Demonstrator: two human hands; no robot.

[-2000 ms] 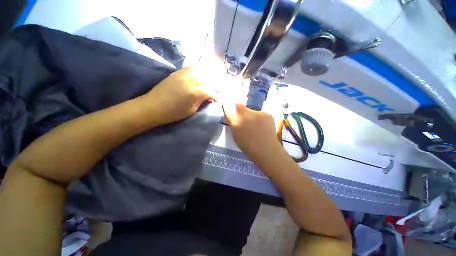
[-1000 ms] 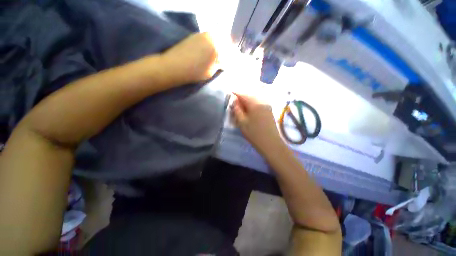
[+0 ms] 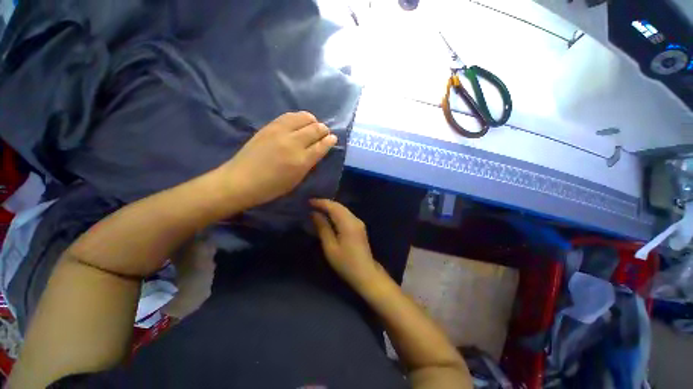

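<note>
The dark grey garment (image 3: 175, 99) spreads over the left of the table and hangs over its front edge towards the lap. My left hand (image 3: 285, 156) lies on top of the cloth near its right edge, fingers together; whether it pinches the cloth is unclear. My right hand (image 3: 340, 234) is lower, at the cloth's lower right edge, with thumb and fingertips at the fabric edge. The needle area is out of the picture.
Scissors with orange and green-black loops (image 3: 477, 102) lie on the white machine bed (image 3: 547, 99). A ruler scale (image 3: 486, 166) runs along the table's front edge. A black control panel (image 3: 655, 42) is top right. A red basket (image 3: 646, 266) with pieces stands lower right.
The view has tilted down, so the machine head has left the picture. Both hands have moved from the needle area towards the lap, along the cloth's right edge.
</note>
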